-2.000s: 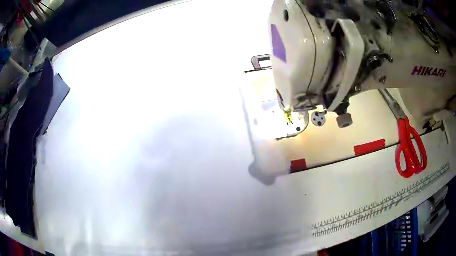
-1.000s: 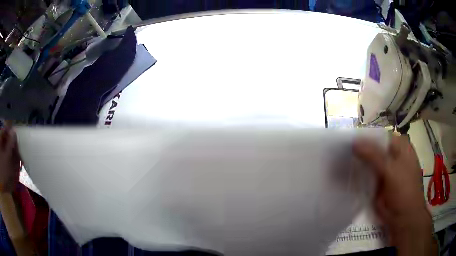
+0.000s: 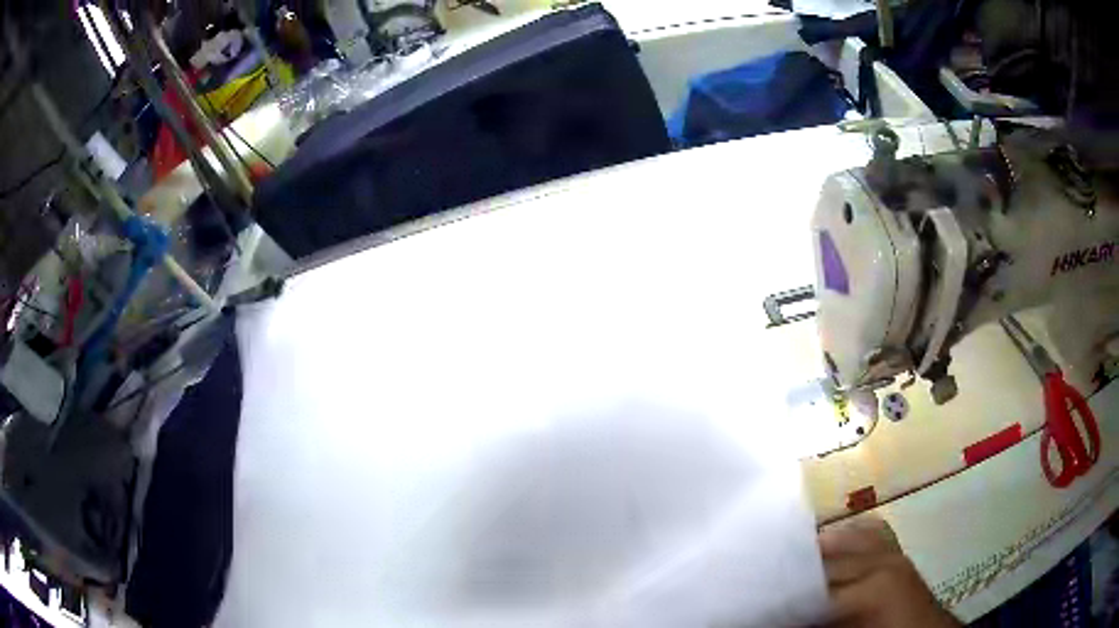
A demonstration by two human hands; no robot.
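A large white sheet (image 3: pixel 491 417) is spread over the table left of the sewing machine, with a broad soft shadow on it. It blends into the white tabletop, so its far edge is hard to tell. My right hand (image 3: pixel 874 574) is at the bottom, right of centre, with its fingers closed on the sheet's right edge; the fingertips are partly hidden. My left hand is not in view. Red-handled shears (image 3: pixel 1070 429) lie on the machine bed at the right, blades pointing away from me.
The sewing machine head (image 3: pixel 865 264) stands at the right, above the cream bed with red tape marks (image 3: pixel 992 443). A dark navy strip (image 3: pixel 190 491) lies at the left. A large dark pile (image 3: pixel 466 135) and bright blue fabric (image 3: pixel 763 98) lie behind the table.
The white sheet, held up between both hands a second ago, is now lowered over the table. My left hand has gone out of view. The view has shifted, showing more behind the table.
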